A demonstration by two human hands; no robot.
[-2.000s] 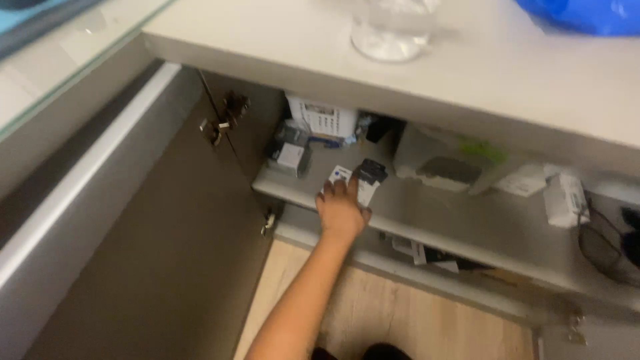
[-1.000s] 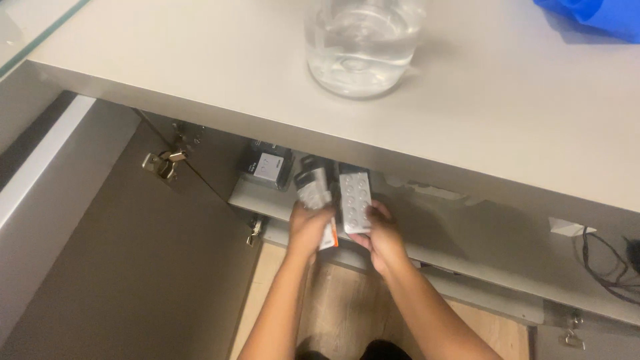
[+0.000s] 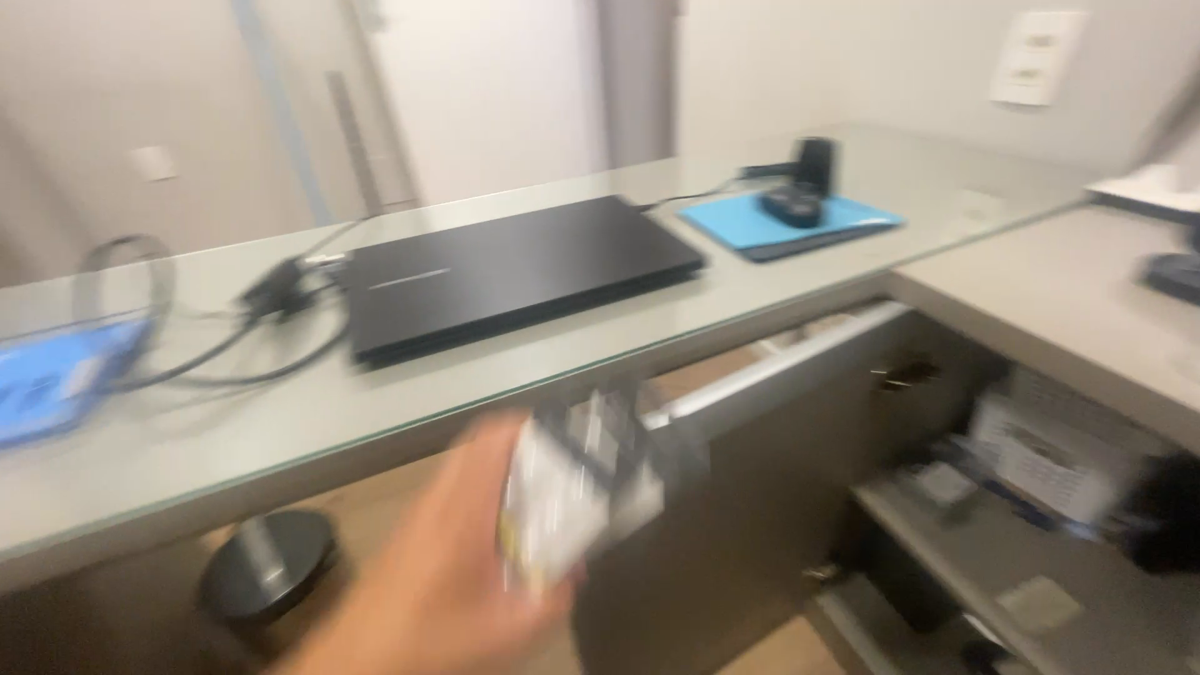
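My left hand point(image 3: 469, 553) comes up from the lower left, blurred by motion. It is closed around a bundle of small white and dark packs point(image 3: 572, 478), held in front of the open cabinet door and just below the glass edge of the desk. Blur hides what each pack is. My right hand is out of view. On the cabinet shelf point(image 3: 994, 534) at the lower right lie a small pale box point(image 3: 942, 483) and a flat pale piece point(image 3: 1039, 603), with a white container bearing writing point(image 3: 1050, 459) behind them.
A closed black laptop point(image 3: 525, 272) lies on the glass-topped desk point(image 3: 450, 398), with black cables point(image 3: 281, 300) and a blue item point(image 3: 66, 375) at its left. A black device point(image 3: 802, 187) stands on a light blue folder point(image 3: 722, 220). The cabinet door point(image 3: 750, 478) stands open; a round black base point(image 3: 267, 567) is below the desk.
The view has swung left to the desk. Both hands held packs at the cabinet shelf one second ago; now the left hand holds a bundle away from the shelf and the right hand has left view.
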